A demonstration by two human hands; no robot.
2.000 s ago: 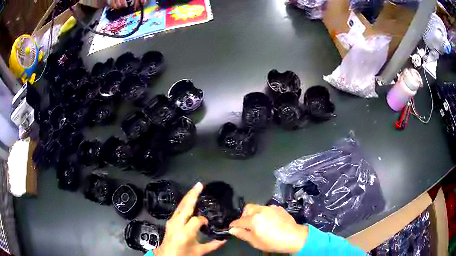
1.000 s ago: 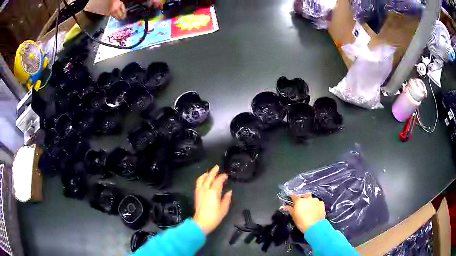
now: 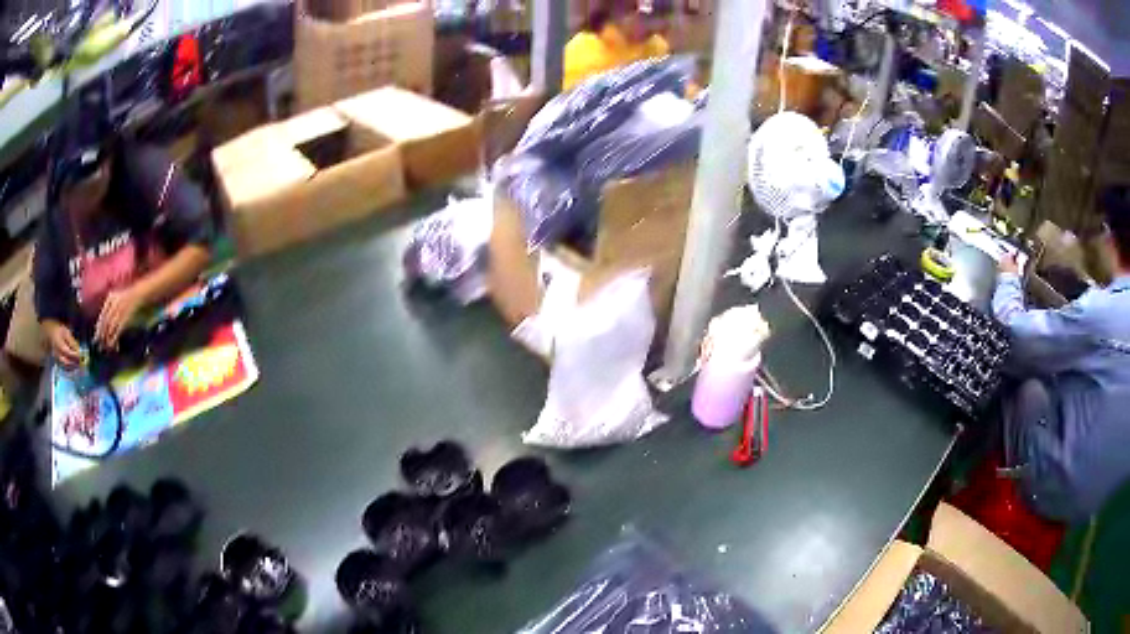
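Neither of my hands is in view. A group of black cup-shaped housings (image 3: 471,523) stands at the lower centre, some touching each other. A larger pile of black housings (image 3: 112,545) lies at the lower left, cut off by the edge; one housing (image 3: 255,567) with a bright rim sits at its right side. The clear poly bag with dark contents (image 3: 644,597) shows at the bottom edge, mostly cut off.
A white poly bag (image 3: 601,359) stands by a pale post (image 3: 719,186). Right of it are a pink bottle (image 3: 726,378), red-handled tool (image 3: 750,427), white fan (image 3: 791,164) and black parts tray (image 3: 923,328). An open carton (image 3: 991,570) is lower right. Workers sit left and right.
The view has swung up and to the right. Both my hands have left the picture. The housings and clear bag now show lower, and both other workers have come into view.
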